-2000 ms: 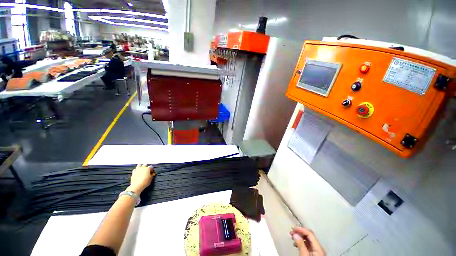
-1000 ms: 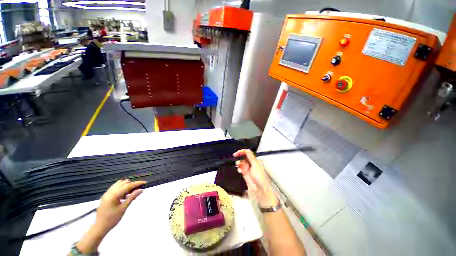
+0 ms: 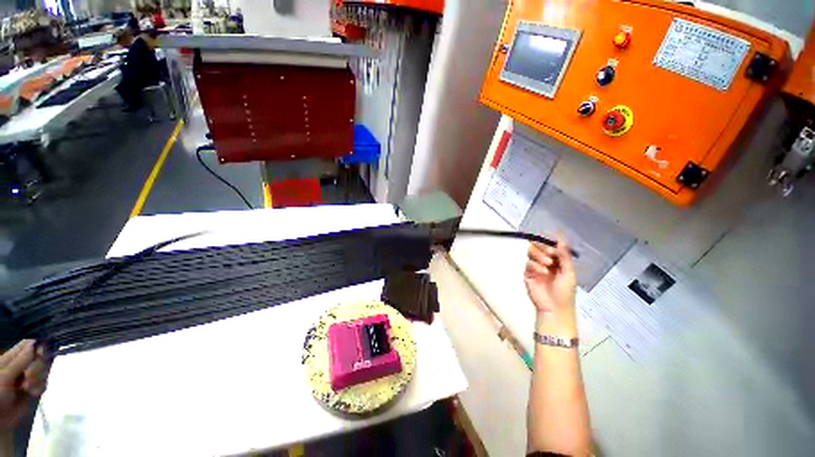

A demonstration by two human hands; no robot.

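Many long thin black straps [image 3: 232, 277] lie side by side across the white table. My right hand [image 3: 552, 268] is raised at the right, its fingers closed on the end of one black strap [image 3: 500, 235] that stretches right from the bundle. My left hand [image 3: 20, 370] is at the left edge, partly cut off, at the straps' left ends; its fingers are curled, but its hold is unclear. A magenta box [image 3: 350, 357] with a dark opening sits on a cream speckled disc [image 3: 357, 402]. A small dark cloth-like piece [image 3: 413, 295] lies beside the bundle's right end.
An orange control box [image 3: 572, 134] hangs on the pale machine at the right, with papers below. A metal clip [image 3: 791, 162] hangs at the right edge. A red-fronted machine [image 3: 275, 112] stands beyond the table [image 3: 179, 402]. A person [image 3: 138, 67] sits far left.
My right hand has moved right from the bundle with the strap end. My left hand has moved left to the picture's edge. The view has tilted downward.
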